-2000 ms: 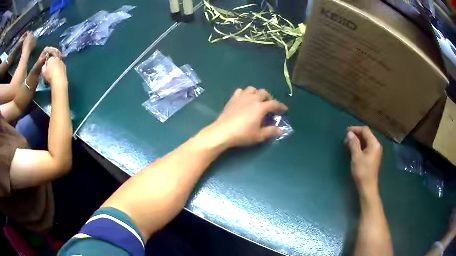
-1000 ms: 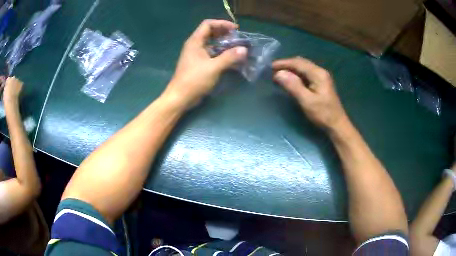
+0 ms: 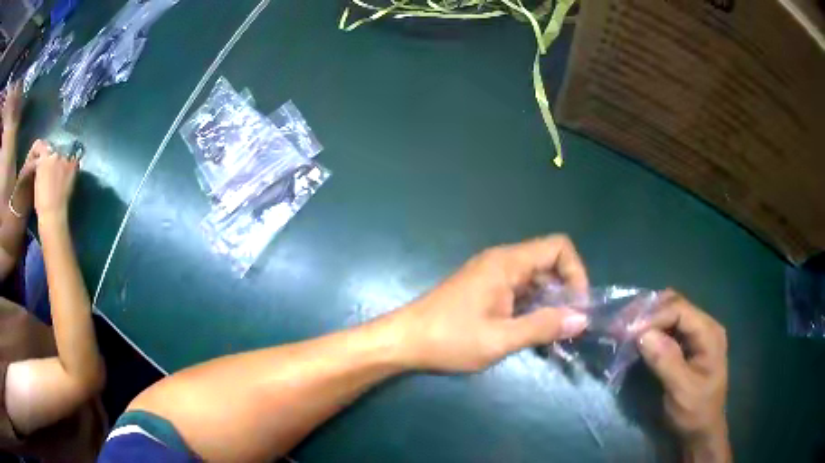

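Observation:
A small clear bag point(image 3: 604, 327) is held above the green bench top between both hands, right of the middle. My left hand point(image 3: 507, 312) pinches its left side between thumb and fingers. My right hand point(image 3: 692, 362) pinches its right side. A small dark part inside the bag cannot be made out clearly; the left fingers hide some of the bag and the view is blurred. A pile of several overlapping clear bags point(image 3: 253, 167) lies flat on the bench to the left, apart from my hands.
A brown carton point(image 3: 687, 118) stands at the upper right. Yellow-green strapping point(image 3: 541, 90) lies beside it. Another clear bag point(image 3: 805, 300) lies at the right edge. At the far left, beyond the pale line point(image 3: 149, 176), are a neighbour's hands point(image 3: 50, 176) and a bluish-silver bag heap point(image 3: 107, 63).
The view has shifted. My right hand, apart from the bag a second ago, has taken hold of its right side. My left hand still holds the bag, picked up off the bench.

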